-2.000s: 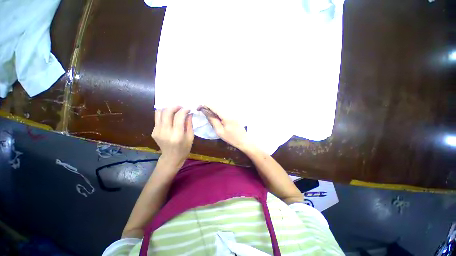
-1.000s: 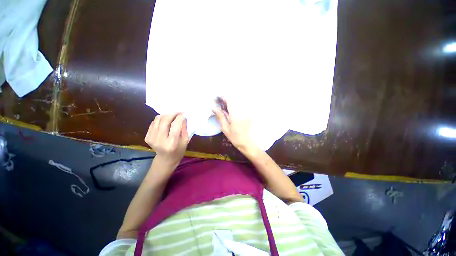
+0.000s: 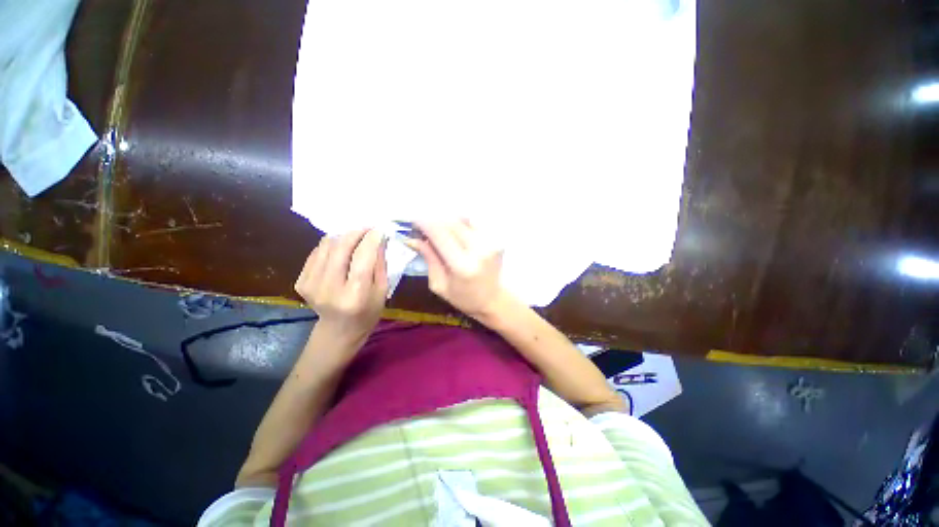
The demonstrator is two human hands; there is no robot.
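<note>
A large, overexposed white shirt (image 3: 484, 124) lies spread on the dark brown table, its near edge close to the yellow table edging. My left hand (image 3: 345, 275) pinches the shirt's near edge at its left part. My right hand (image 3: 460, 266) is just right of it, with fingertips close to the left ones at the same edge. Small dark thread snips (image 3: 404, 223) show at my right fingertips, mostly hidden by the fingers; their tip points toward the left hand. A small fold of white cloth shows between the hands. Loose threads are too fine to tell.
Another white garment (image 3: 39, 103) lies at the far left, past the table seam (image 3: 115, 118). The brown table (image 3: 803, 206) has yellow edging (image 3: 813, 361). Below the edge at right is a white sheet (image 3: 659, 383) with a dark object; a white cord (image 3: 139, 355) shows lower left.
My right hand has turned and moved left, bringing the snips close to my left fingertips. The view has shifted slightly, so the garments appear further left. My left hand keeps its pinch.
</note>
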